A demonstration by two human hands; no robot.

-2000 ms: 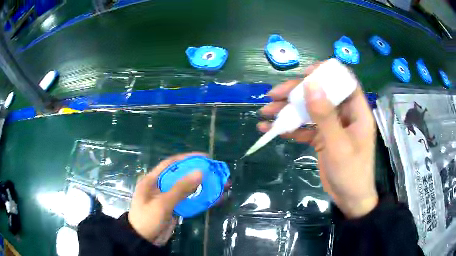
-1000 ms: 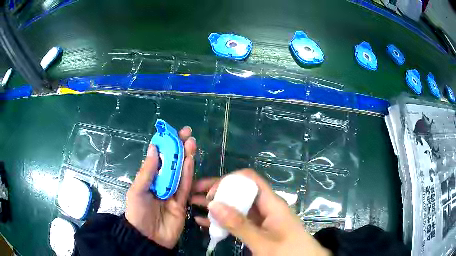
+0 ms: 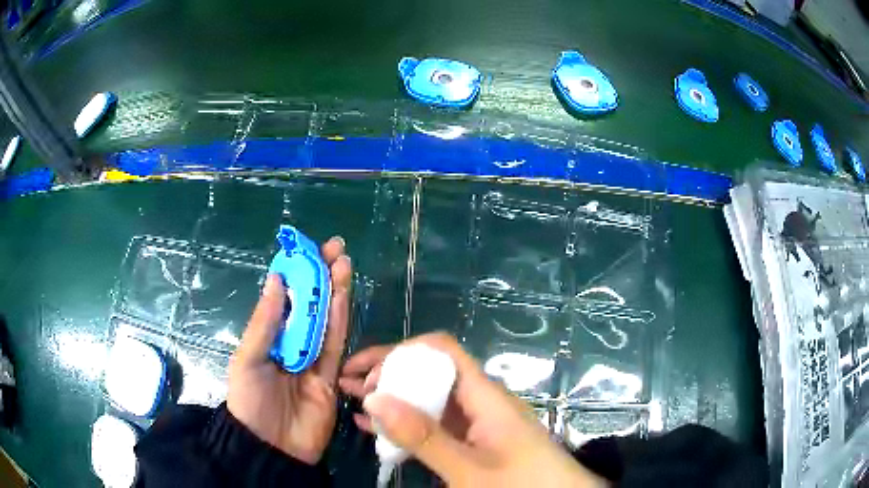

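My left hand (image 3: 291, 391) holds a blue plastic housing (image 3: 307, 310) on edge, tab up, with its open inner side and slots facing right. My thumb lies on its left side and my fingers are behind it. My right hand (image 3: 448, 410) grips a white squeeze bottle (image 3: 416, 383) just right of and below the housing. The bottle's nozzle points down towards the picture's bottom edge, away from the housing. The bottle and the housing are apart.
Several blue housings with pale rings (image 3: 443, 82) lie on the green belt (image 3: 286, 57) beyond the blue strip (image 3: 457, 160). Clear blister trays (image 3: 534, 276) lie under and around my hands. White-topped units (image 3: 133, 376) are at lower left, a dark post (image 3: 38, 105) upper left, printed sheets (image 3: 810, 315) right.
The housing was turned from face-up onto its edge in my left hand. My right hand brought the bottle down and left, and its nozzle now points down. Over the last second both hands shifted slightly left.
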